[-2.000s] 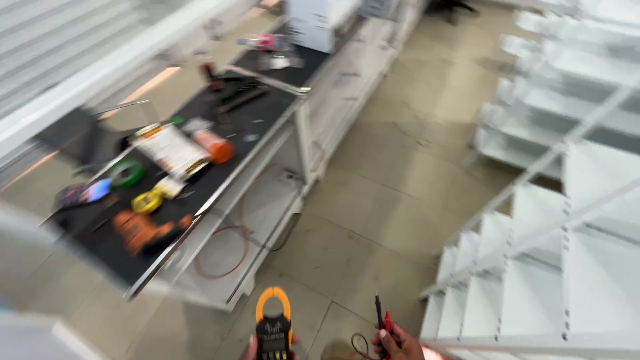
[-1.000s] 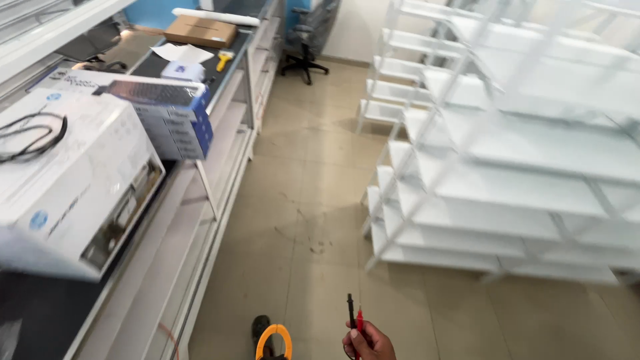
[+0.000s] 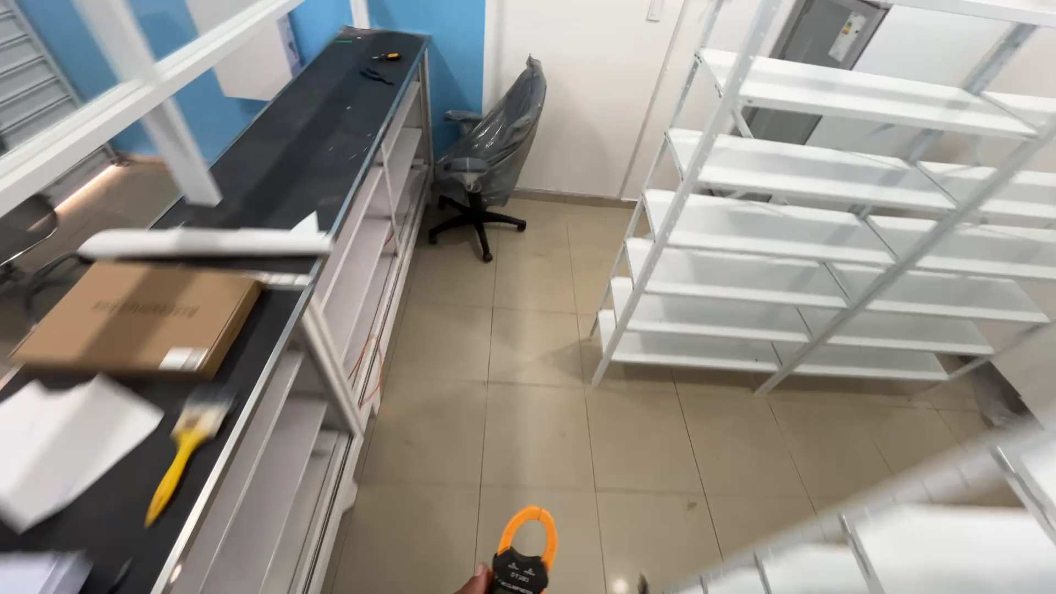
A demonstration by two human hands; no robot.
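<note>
At the bottom edge, my left hand (image 3: 476, 581) holds a clamp meter (image 3: 523, 569) with a black body and an orange jaw; only a bit of the fingers shows. The meter's jaw is closed and points forward above the tiled floor. My right hand is out of view. A small dark tip (image 3: 643, 584), too little of it visible to name for certain, pokes up at the bottom edge right of the meter. On the counter to the left lie a yellow-handled paintbrush (image 3: 188, 445) and white paper (image 3: 70, 437).
A long black-topped counter (image 3: 280, 157) runs along the left, bearing a cardboard box (image 3: 140, 318), pliers (image 3: 377, 77) and a yellow-black tool (image 3: 388, 57). A plastic-wrapped office chair (image 3: 495, 140) stands at its far end. White metal shelving (image 3: 767, 231) lines the right; tiled floor (image 3: 528, 429) runs between.
The view has moved far along the aisle, to the counter's far end and the chair. My right hand, earlier holding red and black test probes, has left the view.
</note>
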